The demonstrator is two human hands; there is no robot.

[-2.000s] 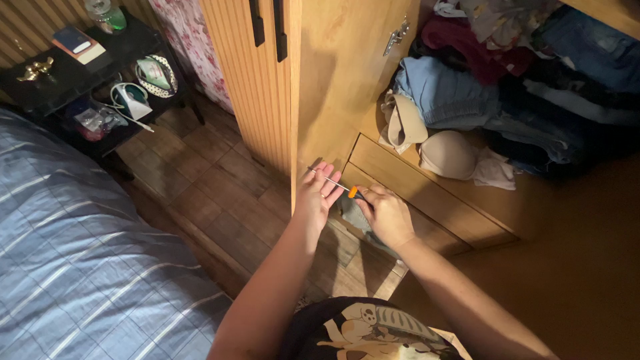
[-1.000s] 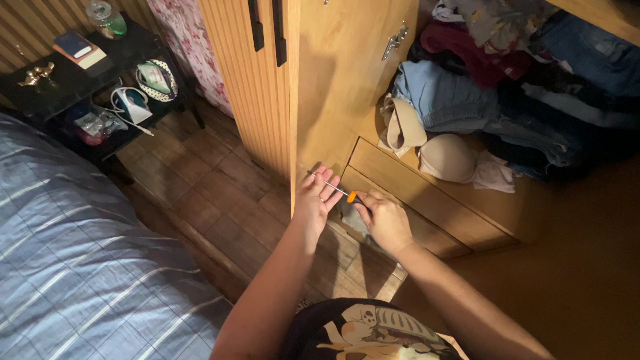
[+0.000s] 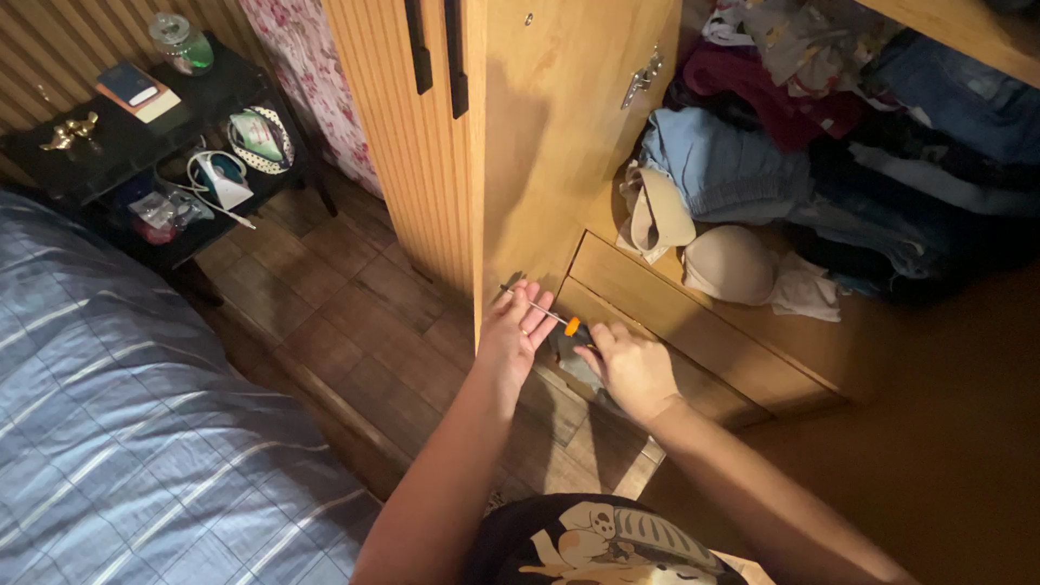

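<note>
A screwdriver with a thin metal shaft and an orange and black handle lies across both hands, its tip pointing up and left. My right hand is closed around the handle. My left hand, palm up, supports the shaft near the tip between its thumb and fingers. Both hands are in front of the inner face of a wooden wardrobe door. A metal hinge is mounted higher up on that panel.
Folded clothes and a beige bra sit on the wardrobe shelf above wooden drawers. At left are a bed with a blue checked cover and a black side table holding a glass jar and books.
</note>
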